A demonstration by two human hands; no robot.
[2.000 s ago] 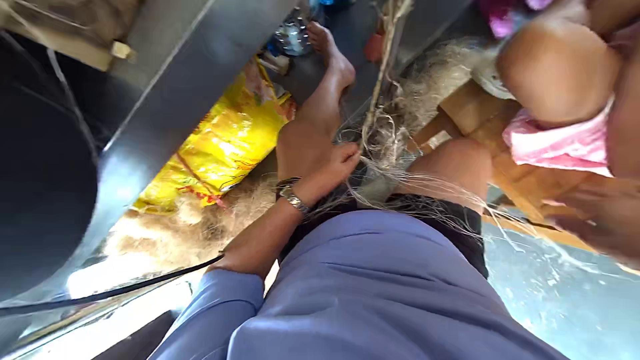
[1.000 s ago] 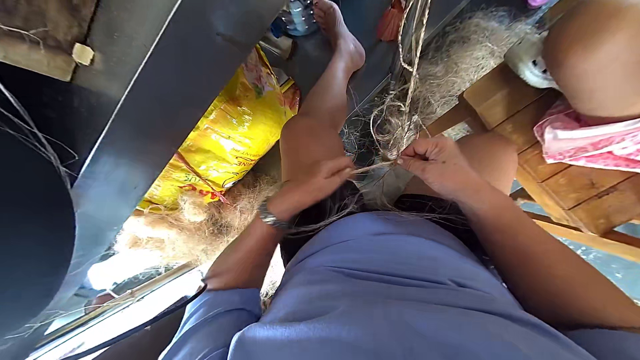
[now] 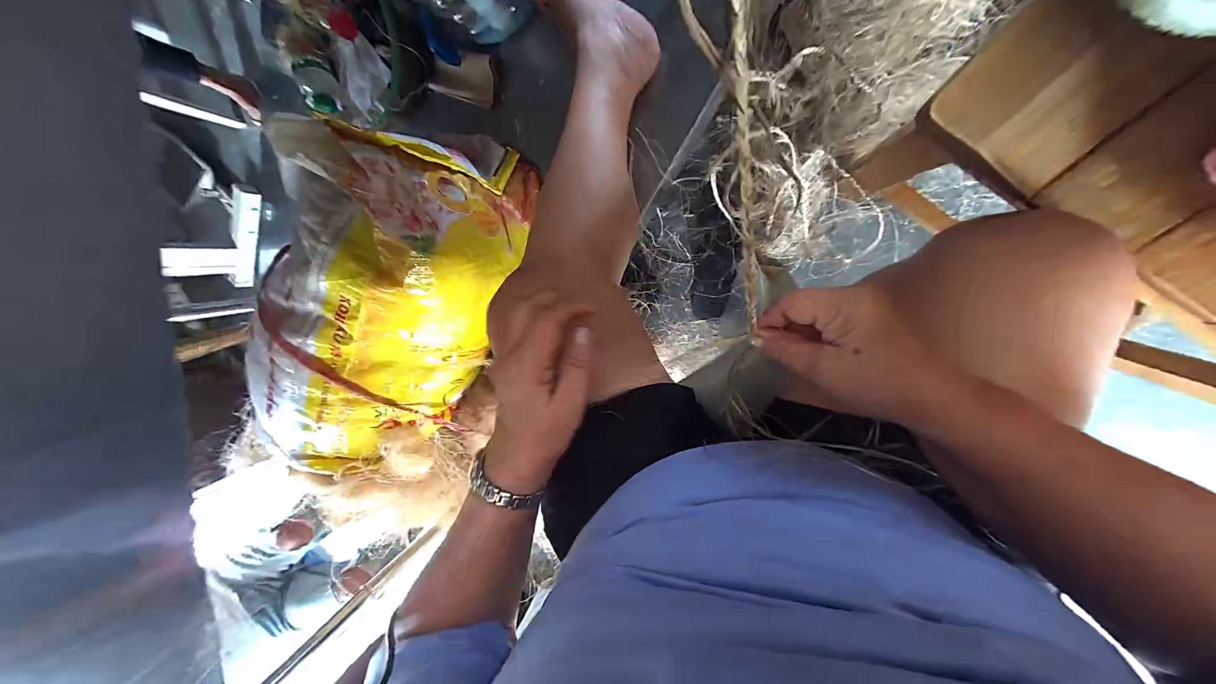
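Observation:
My right hand (image 3: 841, 351) pinches the lower end of a twisted fibre rope (image 3: 744, 190) between thumb and fingers, over my lap. The rope runs up from there to the top edge of the view. My left hand (image 3: 543, 366), with a metal-band watch at the wrist, lies on my bare left leg near the knee. Its fingers are together and whether fibres lie under the palm is hidden. Loose pale fibres (image 3: 803, 190) hang in a tangle beside the rope. A grey-green cloth (image 3: 727, 380) lies below my right fingertips.
A yellow printed plastic sack (image 3: 408, 304) stands left of my leg, with loose fibre (image 3: 408, 484) around its base. A wooden bench (image 3: 1073, 104) is at the upper right. Plastic bottles (image 3: 356, 76) lie beyond the sack. A dark surface (image 3: 85, 342) fills the left edge.
My left hand has left the strand it held near my right hand and moved left onto my leg. My right hand remains at the rope. The view has shifted.

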